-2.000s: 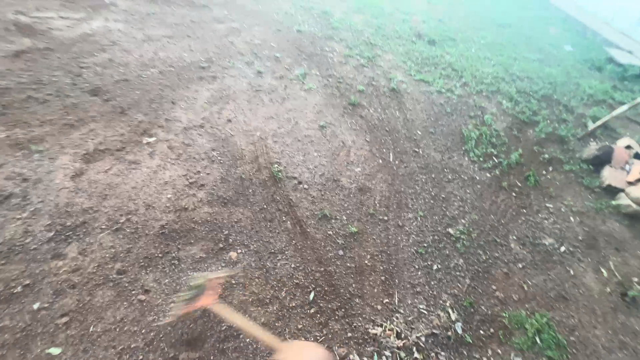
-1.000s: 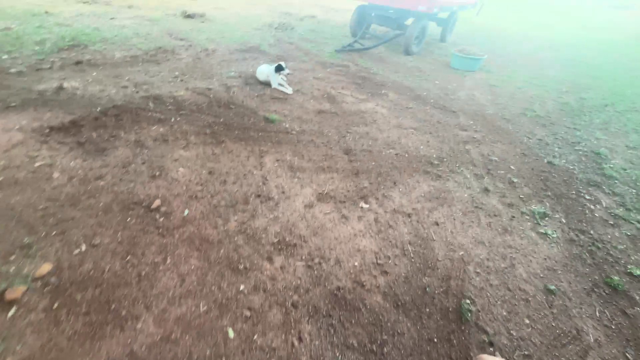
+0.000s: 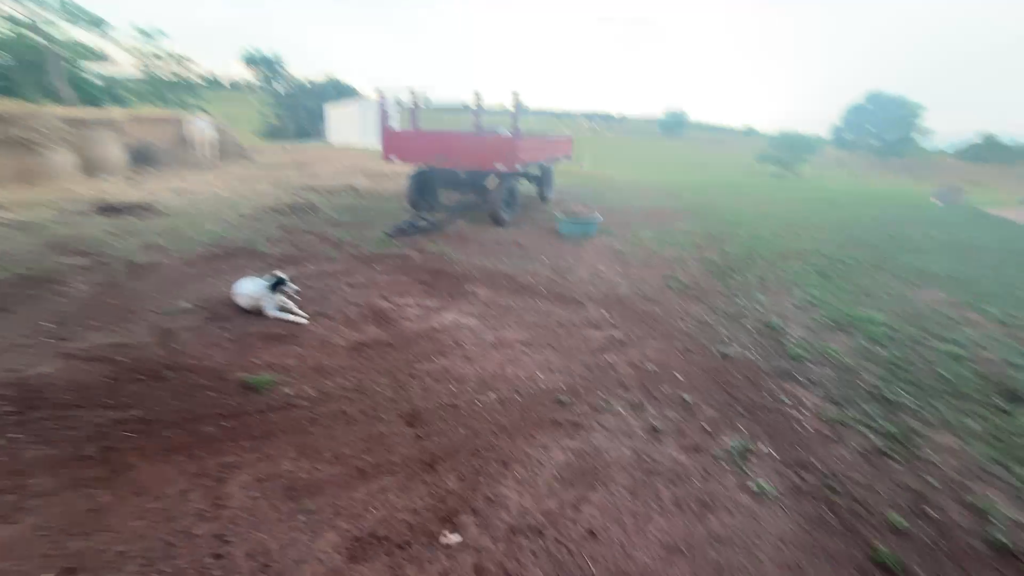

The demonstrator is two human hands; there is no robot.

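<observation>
Neither my left hand nor my right hand shows in the head view. A white dog with a dark head (image 3: 260,295) lies on the bare reddish soil, left of centre. Farther off stands a red farm trailer (image 3: 472,150) with upright posts and dark wheels. A green-blue tub (image 3: 578,225), filled with something brownish, sits on the ground just right of the trailer. The whole picture is blurred.
Grass (image 3: 864,256) covers the right side. A light animal (image 3: 201,134) stands by stacked hay or straw (image 3: 48,144) at the far left. Behind are a pale shed (image 3: 352,122) and trees (image 3: 882,126). A small pale lump (image 3: 450,538) lies on the near soil.
The view has swung up from the ground to the horizon. Two seconds ago a hand held a wooden handle with a blurred, fanned head; hand and tool are out of view now.
</observation>
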